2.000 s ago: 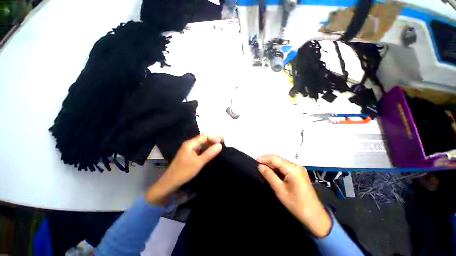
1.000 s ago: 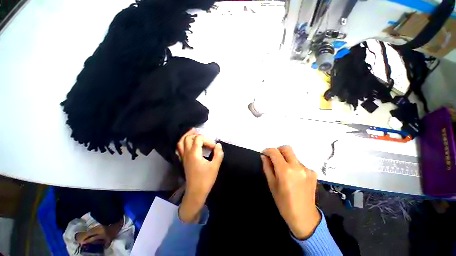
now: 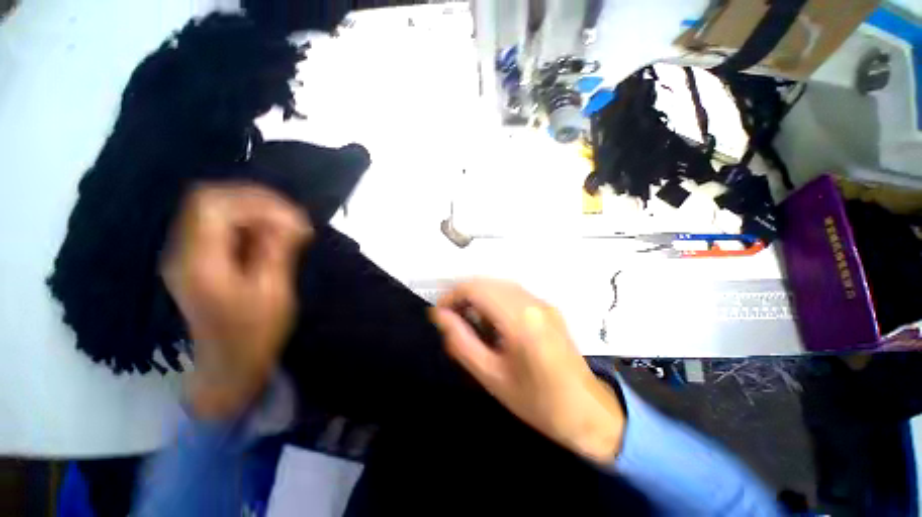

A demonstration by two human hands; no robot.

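Observation:
A black fabric panel [image 3: 374, 333] stretches from the lap up over the table's front edge. My right hand [image 3: 516, 353] pinches its upper edge between thumb and fingers. My left hand [image 3: 238, 283] is blurred, over the left part of the black fabric and in front of the pile; whether it grips anything I cannot tell. A large heap of black strips with fringed ends [image 3: 131, 232] lies on the left of the table. A black fabric flap [image 3: 313, 177] sticks out beside the heap.
Sewing machine parts [image 3: 564, 111] stand at the back centre. Orange-and-blue snips [image 3: 718, 245], black strips [image 3: 637, 141] and a thread tail [image 3: 613, 303] lie right of centre. A purple box [image 3: 834, 263] stands at the right edge. A printed scale [image 3: 753, 306] runs along the front.
My left hand has moved left, away from my right hand, towards the heap. My right hand still pinches the panel edge. The camera view has shifted.

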